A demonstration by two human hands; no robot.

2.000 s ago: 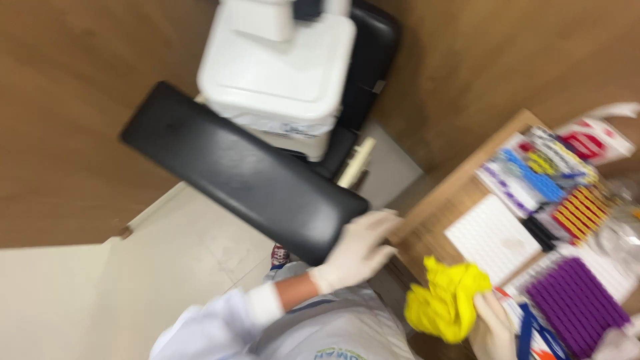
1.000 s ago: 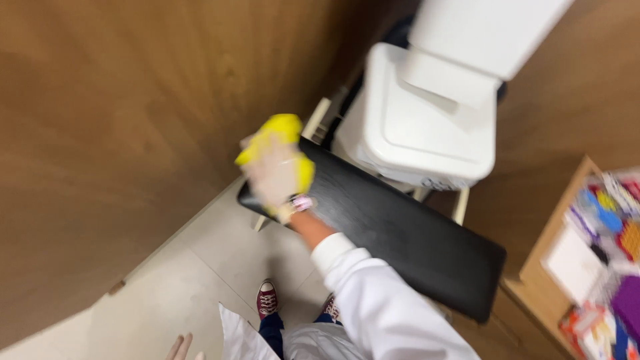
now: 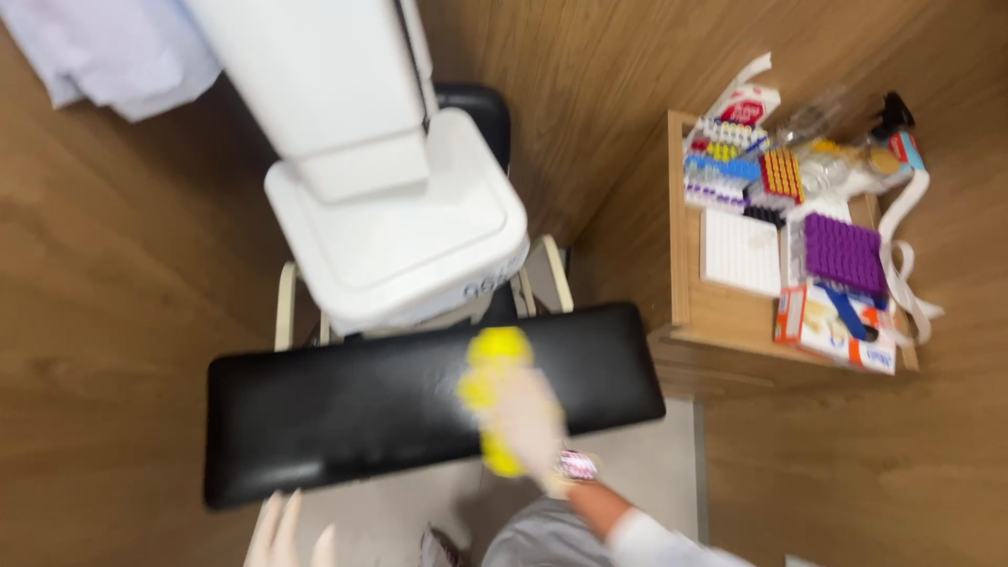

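My right hand [image 3: 528, 421], in a pale glove and blurred, presses a yellow cloth [image 3: 501, 350] against the padded black armrest [image 3: 354, 398], right of its middle. The cloth bunches out on both sides of the fingers. My left hand [image 3: 287, 535], also gloved, is at the bottom edge with its fingers apart, just below the pad's left end. It holds nothing that I can see, and its palm is cut off by the frame. Behind the pad stands a white machine with a flat, rounded base [image 3: 402, 236].
To the right, a wooden cabinet [image 3: 677, 228] carries blood-tube racks, among them a purple rack [image 3: 844, 252], with a white rack [image 3: 740, 252], a glove box [image 3: 835, 331] and a spray bottle [image 3: 894, 118]. Wooden panels flank the space. Pale fabric [image 3: 118, 47] hangs upper left.
My right hand has moved with the yellow cloth from the pad's left end to right of its middle. The view has turned, and my left hand shows more at the bottom edge.
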